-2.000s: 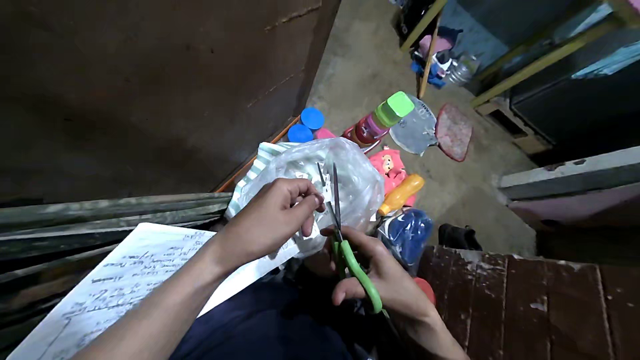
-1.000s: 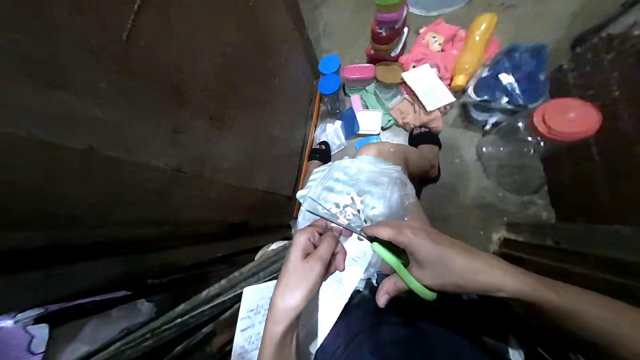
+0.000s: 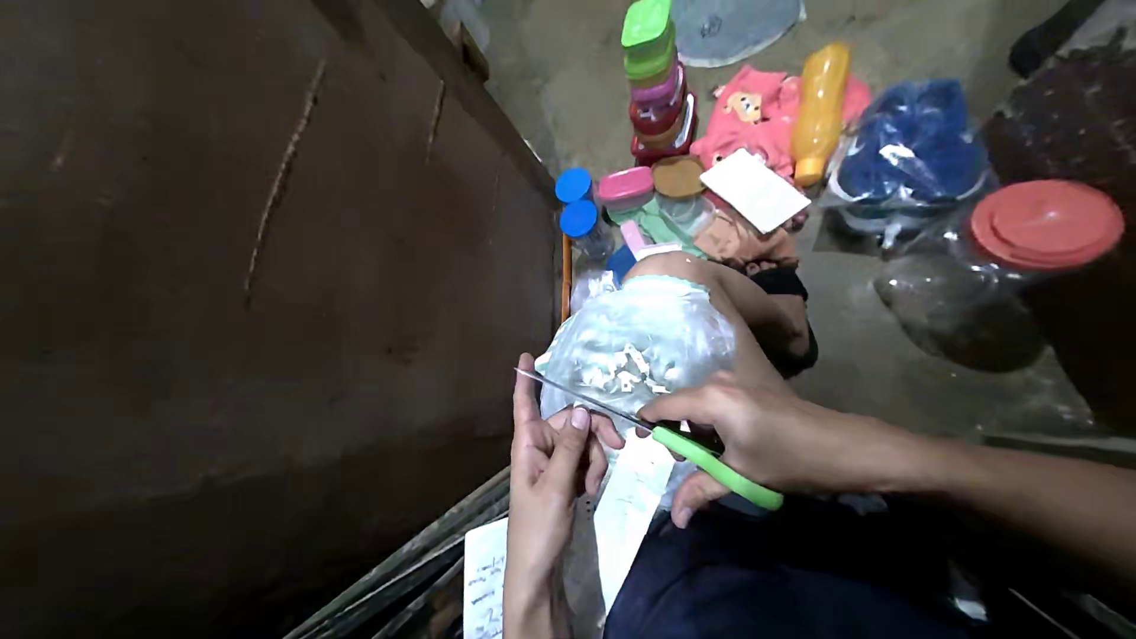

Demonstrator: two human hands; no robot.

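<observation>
My right hand (image 3: 754,435) grips a pair of scissors with green handles (image 3: 719,470), their blades pointing to the upper left across my left hand. My left hand (image 3: 559,444) is under the blades, its thumb and fingertips close together just below them; whether a small bit of paper is between them cannot be told. Just beyond both hands, a clear plastic bag (image 3: 639,328) lies on the lap with small white paper pieces (image 3: 626,368) on or in it. A long white paper strip (image 3: 632,515) hangs below the fingers. A sheet with handwriting (image 3: 485,581) lies at the lower left.
A dark wooden panel (image 3: 355,266) rises along the left. On the floor ahead are blue-lidded jars (image 3: 579,217), stacked containers (image 3: 657,89), a pink cloth (image 3: 754,106), an orange bottle (image 3: 821,115), a white card (image 3: 754,189), a bagged blue item (image 3: 914,146) and a red-lidded clear jar (image 3: 1047,226).
The view has shifted a lot. The scissors remain in my right hand, with the blades closer together than two seconds ago. A finger of my left hand now extends up beside the blade tips.
</observation>
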